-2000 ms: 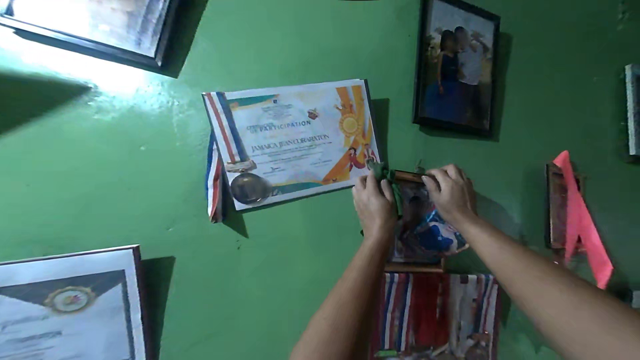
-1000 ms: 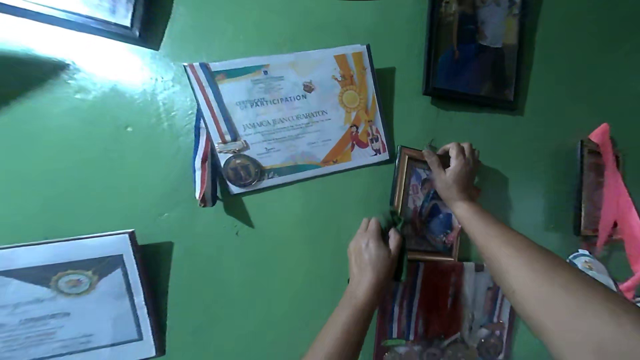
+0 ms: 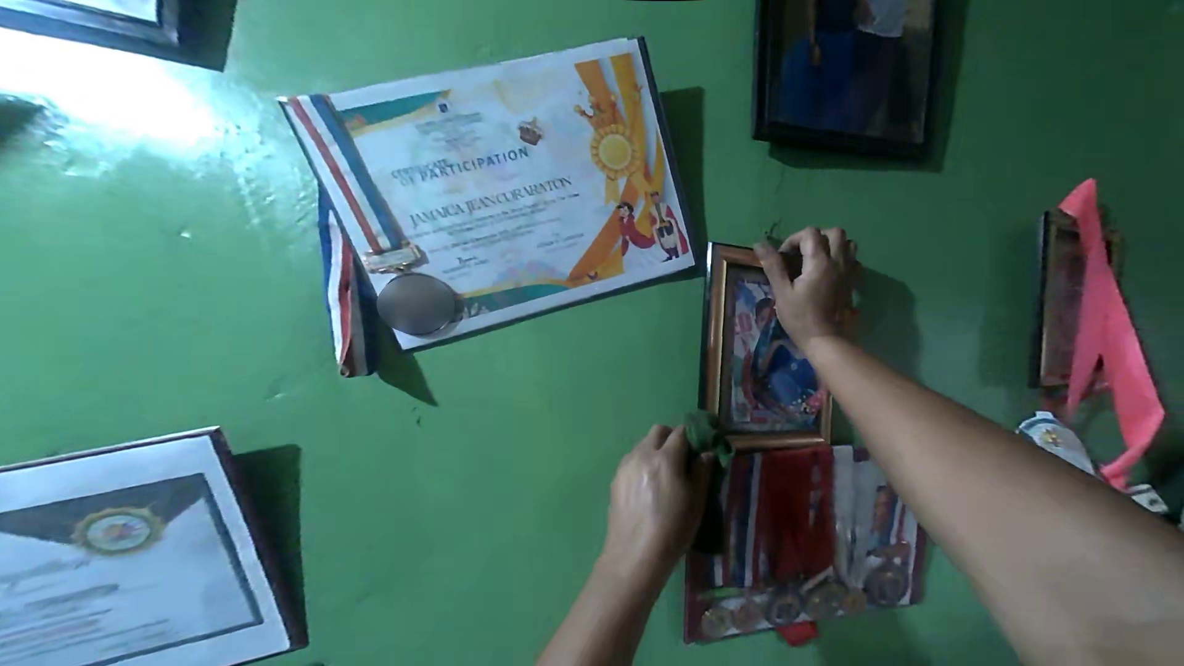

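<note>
A small photo frame with a brown and gold border (image 3: 714,342) is on the green wall. My right hand (image 3: 814,287) grips its top right part, fingers over the upper edge. At the frame's lower left corner, my left hand (image 3: 659,495) holds a dark green cloth (image 3: 705,437), which touches the frame there. Just below the frame is a display of ribbons and medals (image 3: 786,527), its upper edge close against the frame's bottom. The palm side of my left hand is hidden.
A certificate (image 3: 499,203) with a ribboned medal (image 3: 418,303) hangs to the upper left. Another framed certificate (image 3: 120,573) is at lower left. A dark-framed photo (image 3: 851,74) hangs above; a pink ribbon (image 3: 1110,342) drapes over a small frame at right.
My left hand with the green cloth has moved from the small frame's top down to its lower left corner. The right hand remains at the upper part. The view has shifted somewhat.
</note>
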